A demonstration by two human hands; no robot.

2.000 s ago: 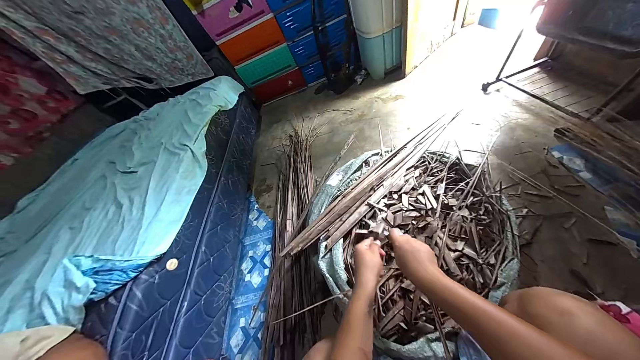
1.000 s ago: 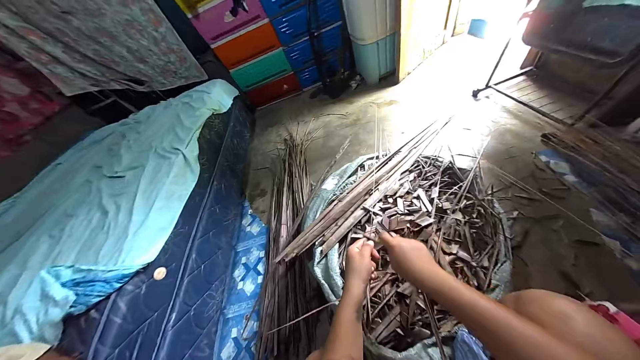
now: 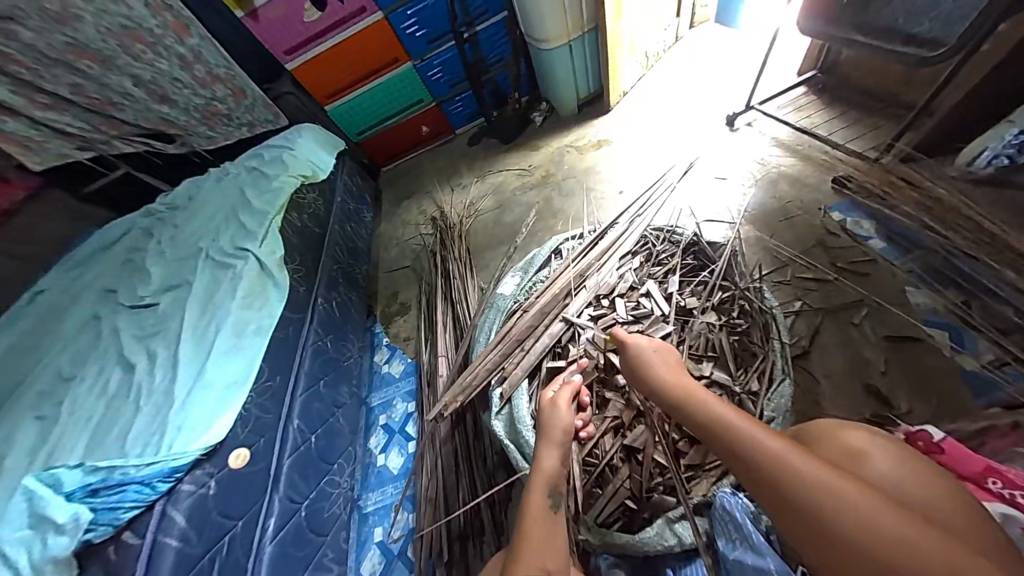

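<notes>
My right hand (image 3: 650,364) is closed on a small knife (image 3: 588,324), whose thin blade points left over an open woven sack (image 3: 518,432). Short cut pieces of dry palm leaf (image 3: 624,456) fill the sack. Just left of the knife and lower, my left hand (image 3: 566,404) has its fingers curled; whether a strip is between them cannot be told. A bundle of long dry leaf strips (image 3: 552,320) lies slanting across the sack's left rim, beyond both hands.
More long dry strips (image 3: 448,320) lie on the floor left of the sack, beside a blue mattress (image 3: 304,360) with a light cloth (image 3: 176,296). Coloured drawers (image 3: 380,112) stand behind. A metal-legged stand (image 3: 824,80) and another leaf pile (image 3: 944,224) are at right.
My hands were close together over the sack; now the left hand is lower and a gap shows between it and the right hand. The slanting bundle stays across the rim.
</notes>
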